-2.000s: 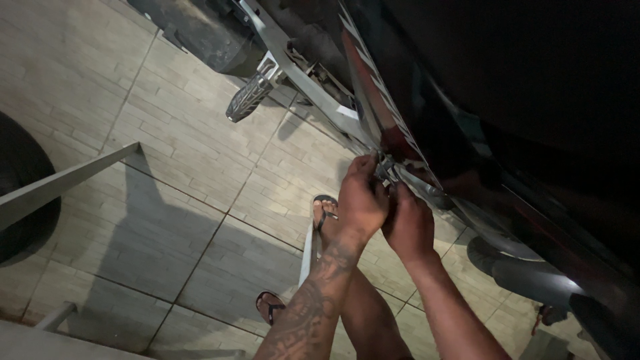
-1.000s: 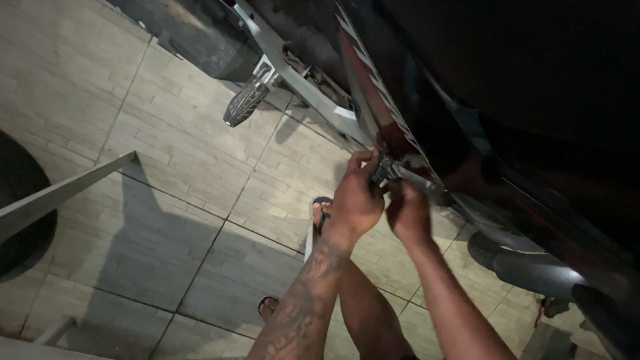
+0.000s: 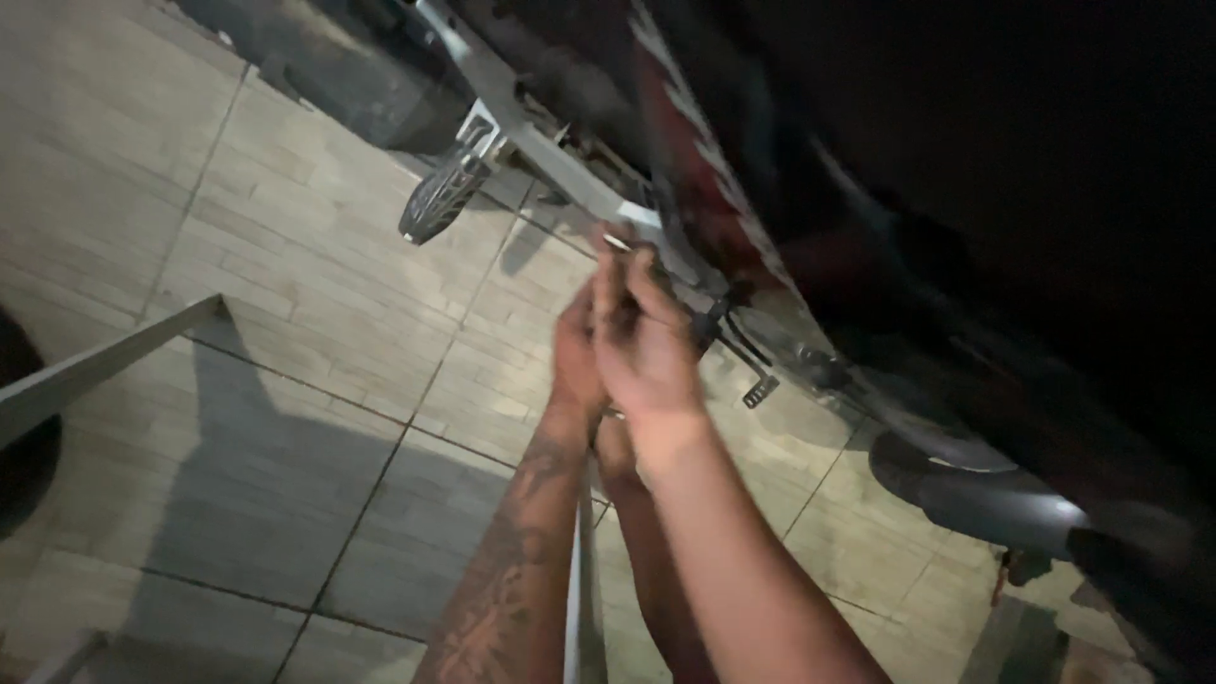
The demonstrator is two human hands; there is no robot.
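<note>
My right hand [image 3: 651, 347] is raised beside the motorcycle's side, palm partly showing, with a small pale, shiny object [image 3: 617, 243] at its fingertips; blur hides what it is. Just behind and left of it is my left hand [image 3: 577, 356], its fingers mostly covered by the right hand, so its grip is hidden. Both are near the silver frame bracket [image 3: 570, 171] and a red and black body panel [image 3: 698, 161] of the motorcycle. A small foot lever [image 3: 760, 390] shows to the right of the hands.
A ribbed footpeg [image 3: 445, 195] sticks out at upper left. A tire [image 3: 24, 446] and a light metal bar [image 3: 114, 351] are at the left edge. The motorcycle's exhaust or lower cover [image 3: 988, 494] is at right. My leg stands below the hands on the tiled floor [image 3: 361, 380].
Both hands have come away from the spot on the motorcycle where they worked together. The right hand has turned and crossed toward the left, and the foot lever now shows.
</note>
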